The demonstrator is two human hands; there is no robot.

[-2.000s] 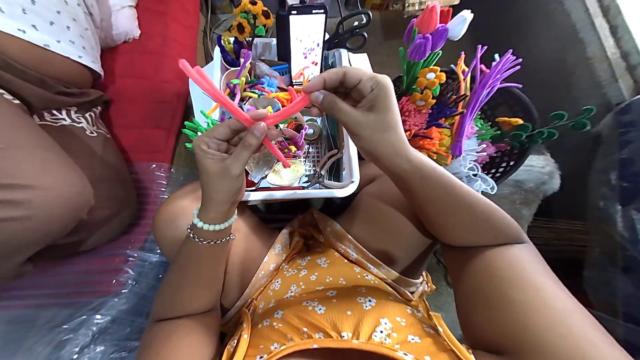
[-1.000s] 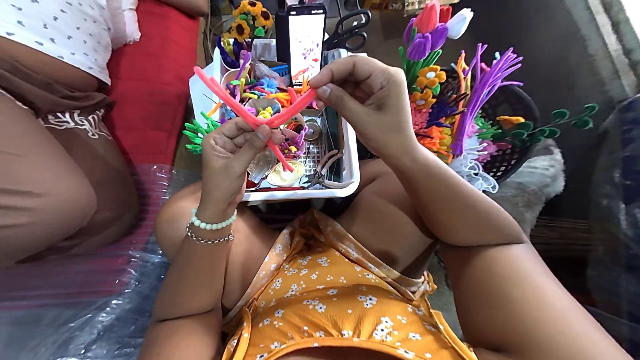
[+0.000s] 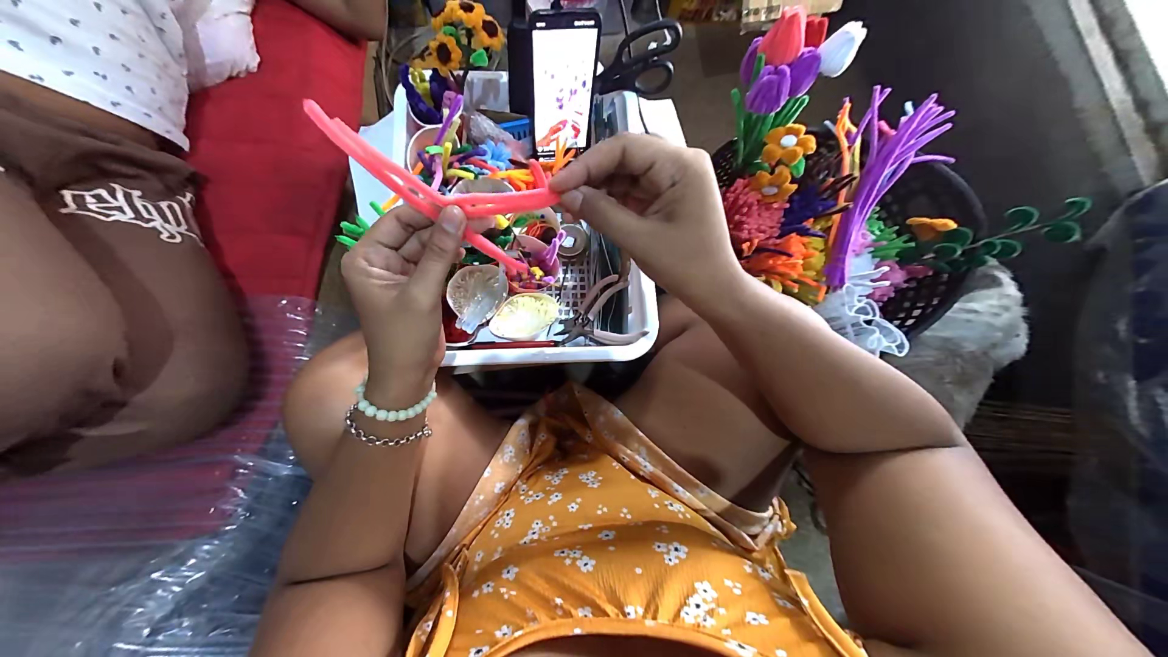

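Observation:
My left hand [image 3: 406,260] pinches coral-pink pipe cleaners [image 3: 370,162] between thumb and fingers where the strands cross. Some strands run up to the left, a short end points down to the right, and others reach across to my right hand [image 3: 643,205]. The thumb and forefinger of my right hand grip the ends of that right-hand part. Both hands are above a white plastic basket [image 3: 648,315] holding cups of colourful pipe-cleaner pieces, a cup of pale beads [image 3: 525,316] and pliers [image 3: 598,319].
A lit phone [image 3: 564,87] stands upright at the basket's back, beside black scissors [image 3: 643,59]. On the right, a dark woven basket [image 3: 958,201] holds pipe-cleaner flowers [image 3: 785,73] and a purple bundle [image 3: 876,182]. Another person [image 3: 100,274] sits at the left on a red mat [image 3: 274,119].
The pink strands between my hands are more level than a second ago, and my right hand is a little lower. Both hands keep their hold.

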